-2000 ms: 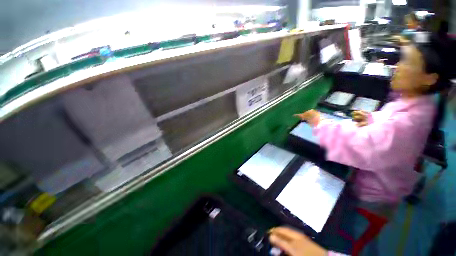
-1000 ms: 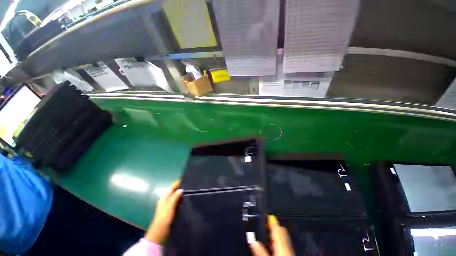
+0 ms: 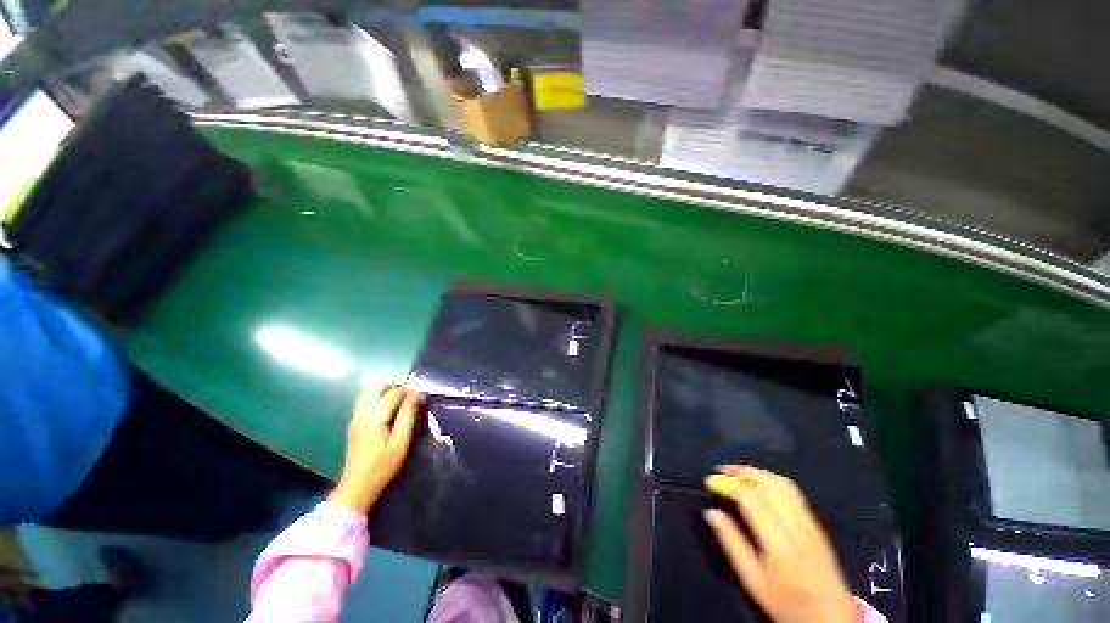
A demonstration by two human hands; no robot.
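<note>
A black tray [image 3: 587, 511] with two dark-screened tablets lies on the green mat in front of me. Each screen shows a small white mark and a tiny white rectangle near its right edge. My left hand [image 3: 380, 444] rests on this tray's left edge, near the divider; whether the fingers grip it is hidden. A second black tray [image 3: 649, 426] with two dark tablets [image 3: 761, 408] lies to its right. My right hand [image 3: 779, 542] is over this second tray near its divider, fingers spread, a yellow cot on a fingertip. It holds nothing visible.
A third tray [image 3: 947, 487] with greyish-white screens lies at the right edge. Stacked black trays [image 3: 128, 195] stand at the left, beside a person's blue sleeve [image 3: 55, 402]. A metal rail [image 3: 633, 169], small cardboard box [image 3: 493, 116] and hanging papers line the back.
Since a second ago, the held tray has settled flat, left of the second tray with a gap between them. My right hand has left it and moved right over the second tray.
</note>
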